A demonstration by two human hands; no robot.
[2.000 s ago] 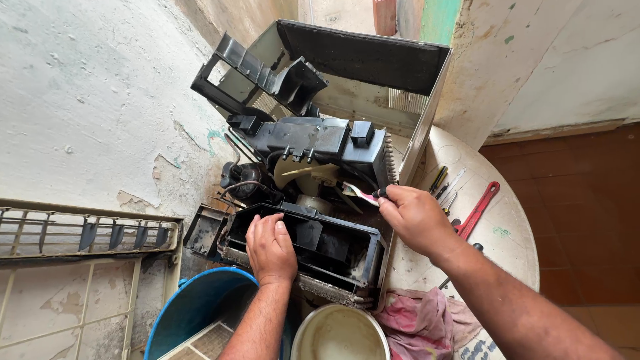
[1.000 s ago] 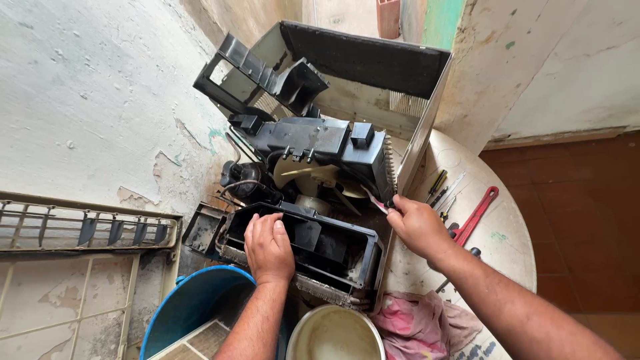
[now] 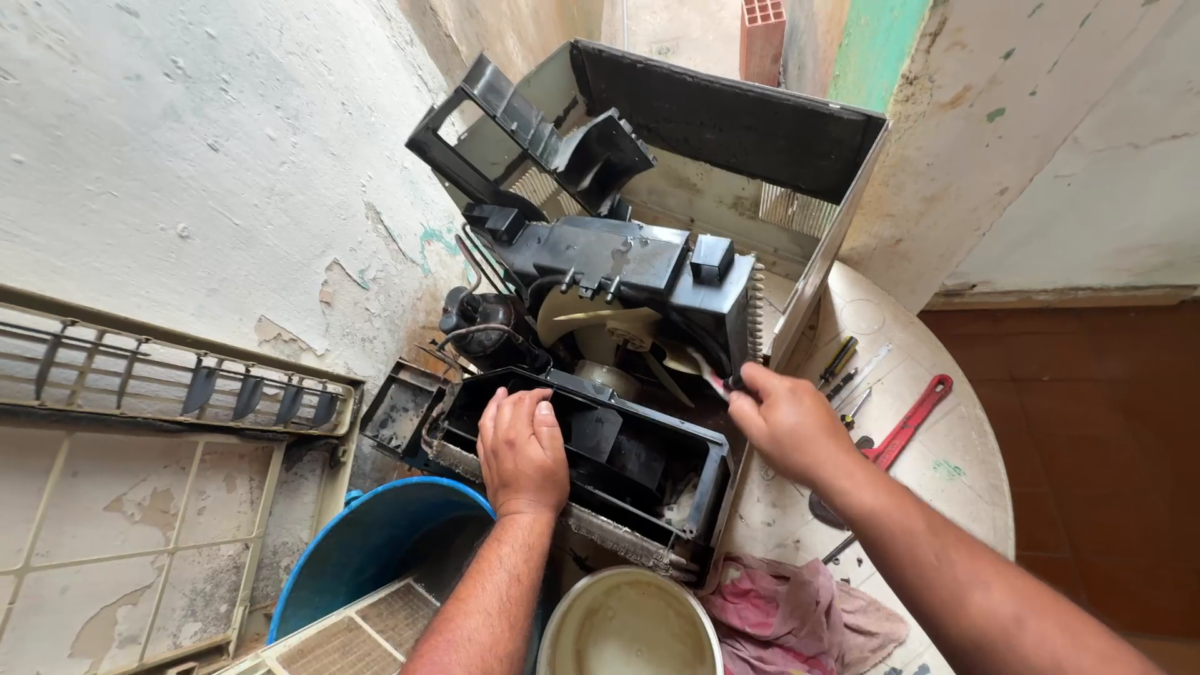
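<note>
My left hand (image 3: pixel 523 450) rests on the rim of the black plastic blower housing (image 3: pixel 698 511) at the near side of an opened window air conditioner. In my right hand (image 3: pixel 783 422) is the dark end of a brush (image 3: pixel 710 377) with a pale, pinkish part; its tip reaches beside the cream fan blades (image 3: pixel 614 328). Behind the fan stands a black plastic shroud (image 3: pixel 609 253) with condenser fins (image 3: pixel 757 309) at its right edge. A dark compressor (image 3: pixel 487 328) with bent tubes sits left of the fan. The brush's far end is partly hidden.
The metal casing (image 3: pixel 806 281) stands behind, with a black plastic frame (image 3: pixel 516 122) leaning in it. A blue bucket (image 3: pixel 375 516) and a cream bucket (image 3: pixel 630 628) are in front. On the round table (image 3: pixel 975 469) lie a red pipe wrench (image 3: pixel 909 422), screwdrivers (image 3: pixel 837 361) and a pink rag (image 3: pixel 787 609).
The brush in my right hand has shifted and tilted beside the fan, and the fan blades have changed angle. My left hand stays on the housing rim.
</note>
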